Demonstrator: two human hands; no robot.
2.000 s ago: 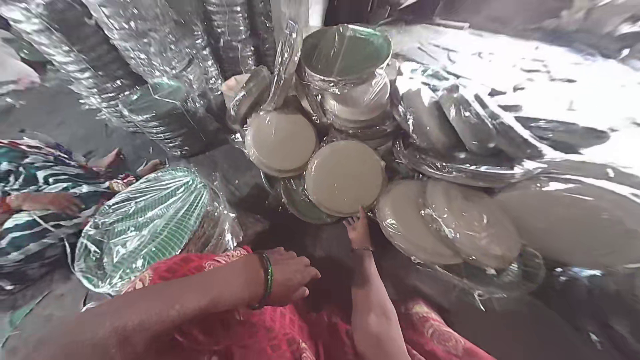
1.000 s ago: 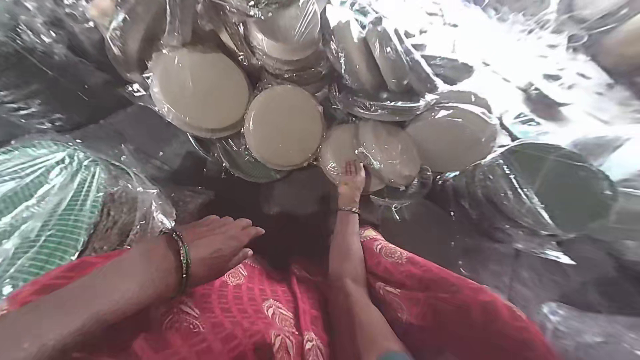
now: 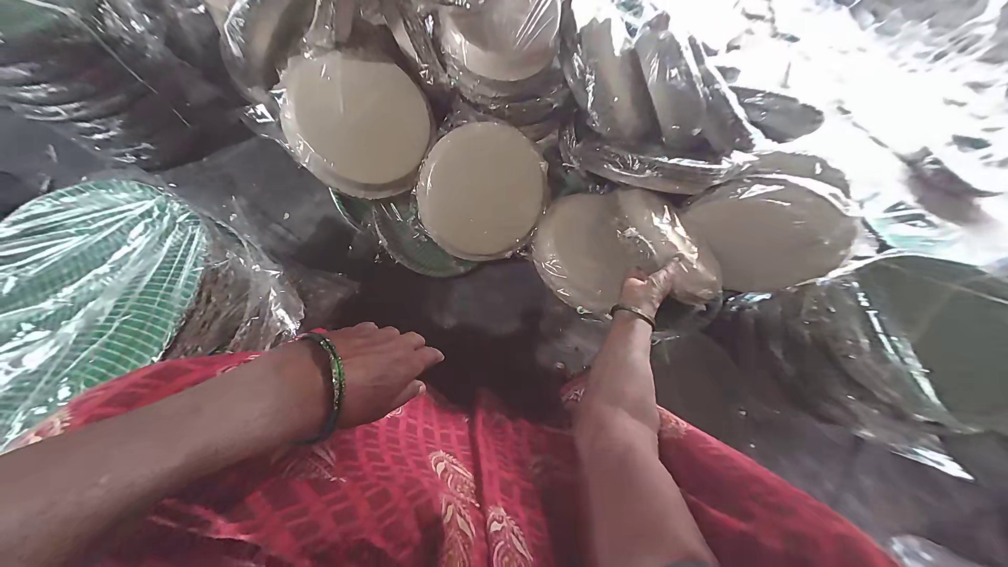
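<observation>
My right hand [image 3: 647,290] is at the lower edge of a plastic-wrapped stack of round beige discs [image 3: 677,244], its fingers on the wrap. Under and left of that stack lies another wrapped beige disc [image 3: 579,248]. My left hand [image 3: 382,372], with green bangles at the wrist, rests palm down over my red patterned cloth and holds nothing. Ahead of it are a round beige stack [image 3: 482,190] and a larger wrapped beige stack [image 3: 356,122].
A wrapped stack with a green checked top [image 3: 102,276] stands at the left. More wrapped stacks [image 3: 504,39] lie at the back. On the right are a large beige one [image 3: 772,228] and a dark green-grey one [image 3: 937,339].
My right hand has moved right, from beside the round beige stack to the wrapped stack farther right. My left hand stays over the red cloth. The view has shifted down and closer.
</observation>
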